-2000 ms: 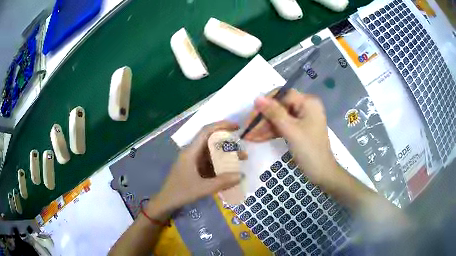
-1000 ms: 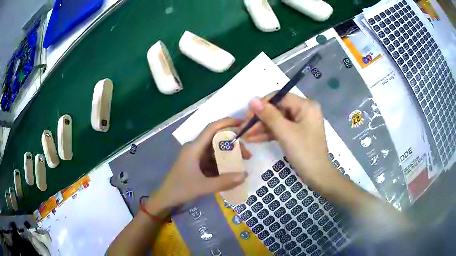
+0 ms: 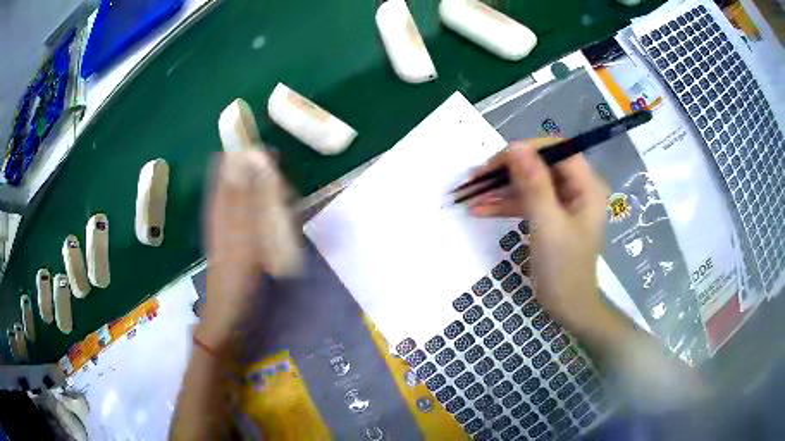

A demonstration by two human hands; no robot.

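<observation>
My left hand is blurred near the edge of the green belt, with a cream plastic housing held against its inner side. The label on this housing cannot be made out. My right hand holds black tweezers, their two fine tips apart and pointing left over the bare white part of the label sheet. No label can be seen at the tips. Rows of black labels cover the lower right part of the sheet.
Several cream housings lie spaced along the green belt; those at left show a dark mark at one end. Grey and yellow packaging lies under the sheet. A stack of label sheets is at far right. A blue tray is at upper left.
My left hand has moved left with the housing, away from the tweezers. My right hand has shifted right and the tweezers lie flatter, tips parted. The housings on the belt have moved left and down.
</observation>
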